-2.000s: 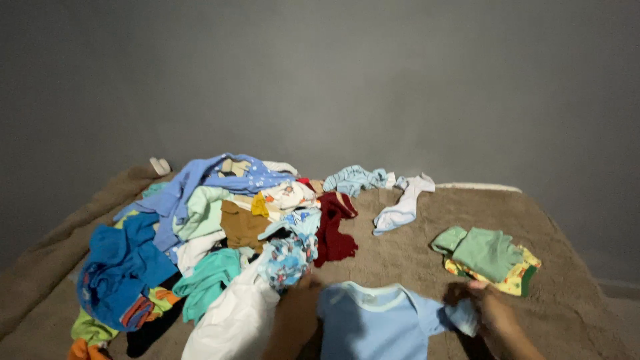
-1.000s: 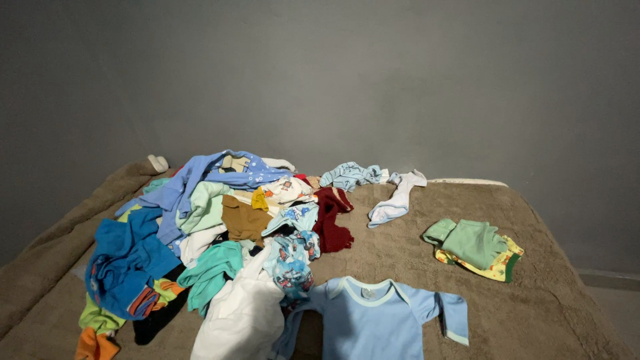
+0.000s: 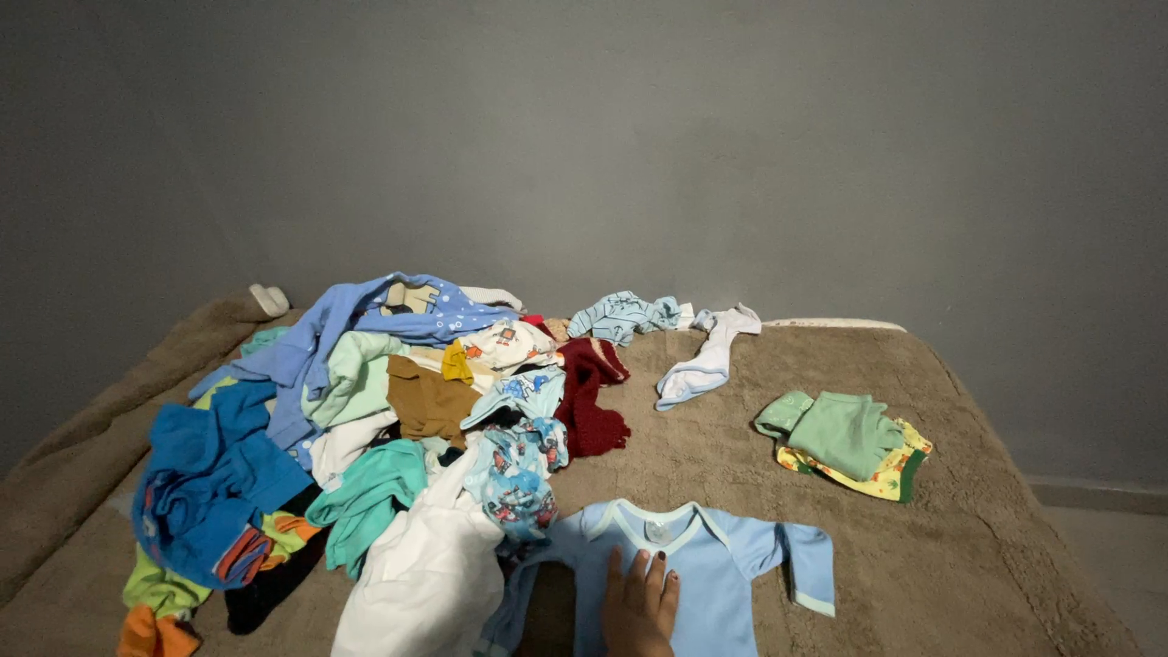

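A light blue long-sleeved baby garment point(image 3: 703, 584) lies spread on the brown blanket at the bottom centre, its pale-trimmed neckline facing the wall. My right hand point(image 3: 641, 604) rests on its chest just below the neckline, fingers pointing away from me and gripping nothing. The garment's right-side sleeve bends down at the elbow. Its other sleeve lies beside a white cloth garment point(image 3: 429, 575) and is partly in shadow. The garment's lower part is cut off by the frame edge. My left hand is out of view.
A heap of baby clothes, including a blue garment point(image 3: 214, 474) and a dark red knitted one point(image 3: 589, 401), covers the left of the brown blanket point(image 3: 967, 566). A white-and-blue garment point(image 3: 707, 365) lies at the back. Folded green clothing point(image 3: 844, 433) sits on yellow printed clothing point(image 3: 903, 465) at right.
Two seconds ago both hands were at the blue garment's sleeves; one second ago neither was in view. Now my right hand is on its chest. The right-side sleeve has been let go.
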